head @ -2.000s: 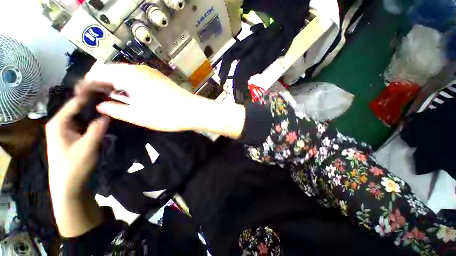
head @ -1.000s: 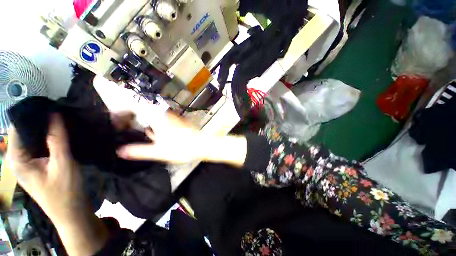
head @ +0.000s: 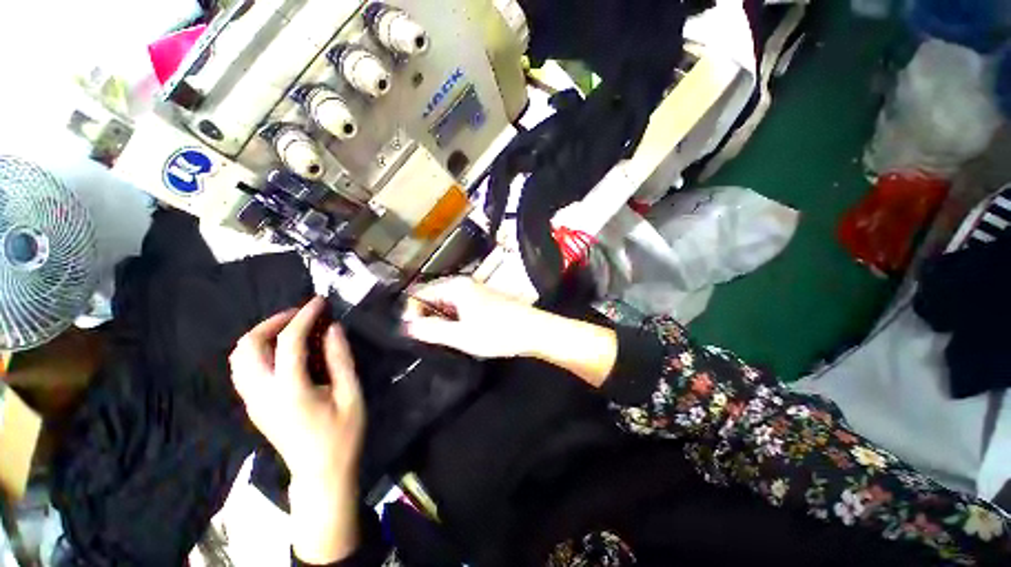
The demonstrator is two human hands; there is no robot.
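Note:
Black knit cloth (head: 377,343) lies in front of the cream-white overlock machine (head: 432,122) and hangs toward my lap. My right hand (head: 460,318) pinches its edge just below the machine head, with fingers curled; whether a tool is in the palm is hidden. My left hand (head: 305,377) is on the cloth to the left, fingers bent and thumb apart, gripping a fold. The presser foot area (head: 310,222) is just above the cloth. A bit of white cloth plate (head: 349,285) shows between cloth and machine.
A pale fan (head: 28,249) stands at the left beside heaped black cloth (head: 144,410). Black strips (head: 554,210) lie right of the machine head. Red threads (head: 573,246) hang at the table edge. Plastic bags (head: 721,238), one red (head: 896,222), are at the right over the green floor.
Both hands have come down and closer together, below the machine head. The cloth raised at the left a second ago now lies lower, near the presser foot.

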